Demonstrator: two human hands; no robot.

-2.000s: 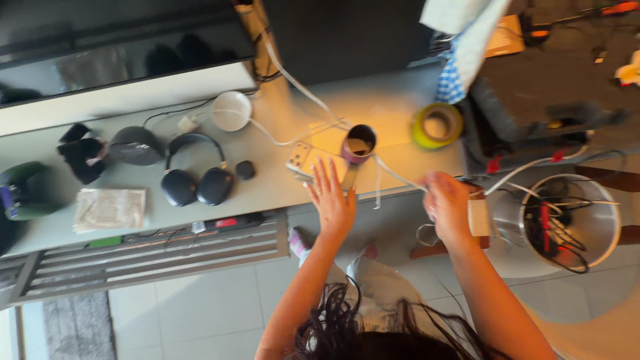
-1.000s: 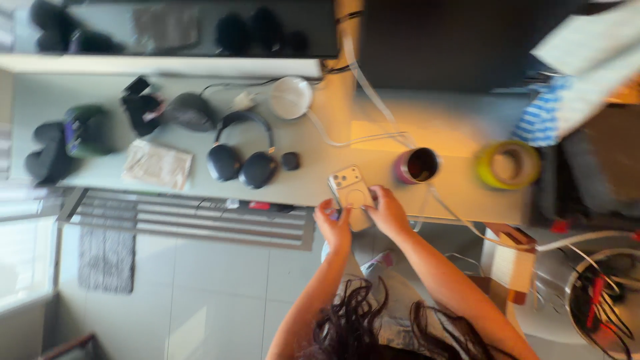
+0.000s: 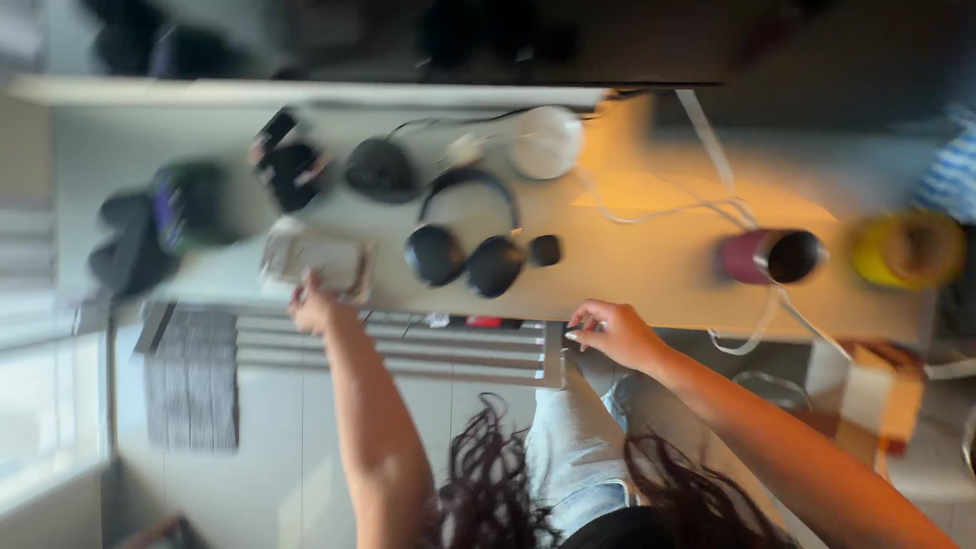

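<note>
My left hand [image 3: 314, 303] reaches to the near edge of a pale, flat bundle [image 3: 278, 255]. On the bundle lies a blurred, light phone-shaped thing [image 3: 328, 259]; my left fingertips meet its near edge, and blur hides whether they grip it. Near the front edge of the table is my right hand [image 3: 610, 332], fingers loosely bent and apart, nothing in them. Black over-ear headphones [image 3: 467, 236] lie between the hands, farther back, with a small dark square case [image 3: 545, 250] beside their right cup.
A maroon cup [image 3: 751, 255] and a roll of yellow tape [image 3: 907, 248] are at the right. White cables [image 3: 656, 217] cross the table [image 3: 633, 290]. Farther left are a dark rounded device [image 3: 381, 169] and other dark items. A slatted rack [image 3: 427, 351] runs below the front edge.
The phone held in both hands one second ago is no longer between them. My left hand has moved left to the pale bundle; my right hand is apart from it. The view has shifted left.
</note>
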